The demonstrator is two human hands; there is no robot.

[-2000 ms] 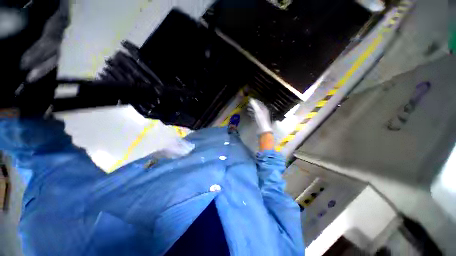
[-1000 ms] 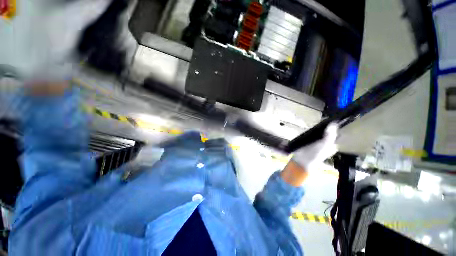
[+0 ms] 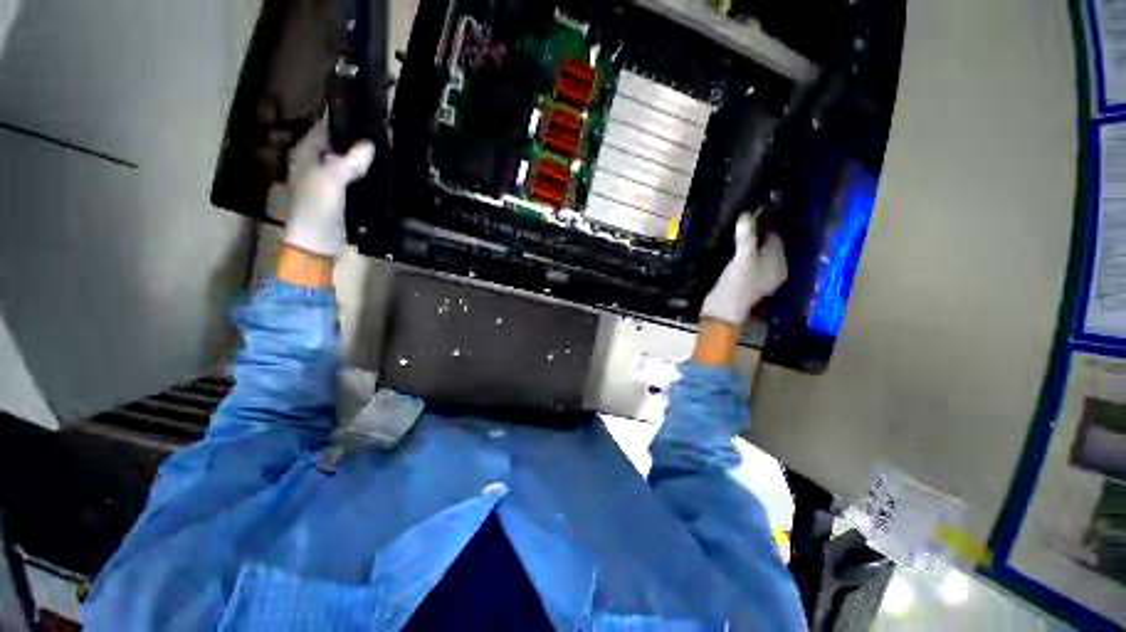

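A populated circuit board (image 3: 525,173) lies component side up in a black carrier (image 3: 543,274), in the open machine bay. It has orange-red wound blocks (image 3: 562,130) and a block of white-silver parallel bars (image 3: 648,154). My left hand (image 3: 324,191), in a white glove, grips the left side of the carrier, thumb on top. My right hand (image 3: 746,274), also gloved, grips the carrier's right side. The fingers of both hands are partly hidden by the frame.
A black plate with white specks (image 3: 488,340) sits at the machine's front edge, close to my body. Blue light (image 3: 846,253) glows at the right of the bay. A grey machine panel (image 3: 951,247) stands at right, with a white label (image 3: 908,525) and posted sheets.
My view has moved closer to the bay. Both hands have moved up to the carrier's sides and taken hold. The long dark bar at my right hand no longer crosses in front of me.
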